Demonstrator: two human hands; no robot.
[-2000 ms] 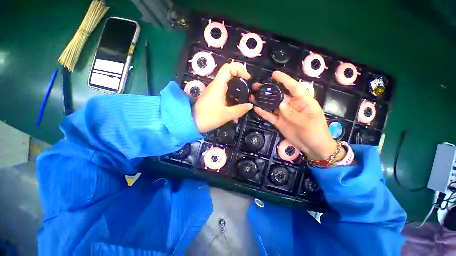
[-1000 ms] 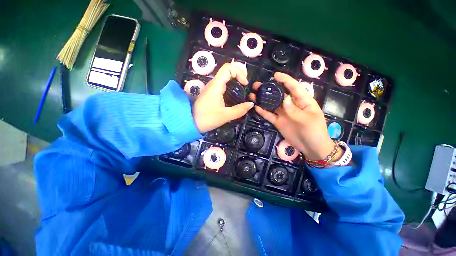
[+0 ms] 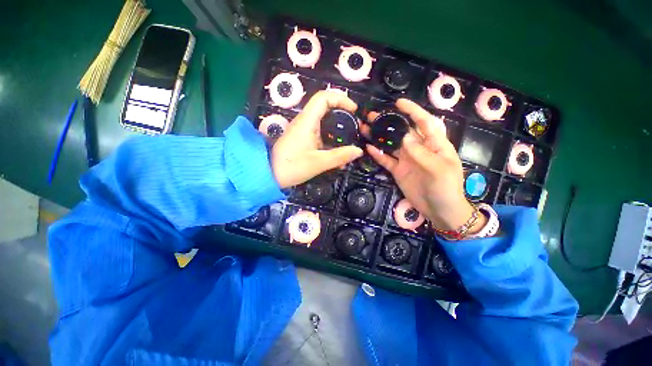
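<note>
My left hand (image 3: 309,143) holds a round black smartwatch (image 3: 339,129) between thumb and fingers, face up. My right hand (image 3: 427,159) holds a second black smartwatch (image 3: 389,132) the same way, close beside the first. Both screens show small white marks at the middle and orange and green marks below. The hands are over a black component tray (image 3: 343,266) with square pockets. Pink smartwatches (image 3: 304,226) and black watch units (image 3: 360,201) lie in its pockets. The hands hide some pockets.
A smartphone (image 3: 155,78), a thin dark rod (image 3: 206,96), a bundle of tan sticks (image 3: 113,53) and a blue stick (image 3: 63,141) lie left of the tray. A white power strip (image 3: 632,236) with cables is at the right. One tray pocket holds a yellow-gold item (image 3: 536,122).
Both watch screens now show orange and green marks; before they showed only faint white marks and reflections. The watch in my left hand has turned to face more upward.
</note>
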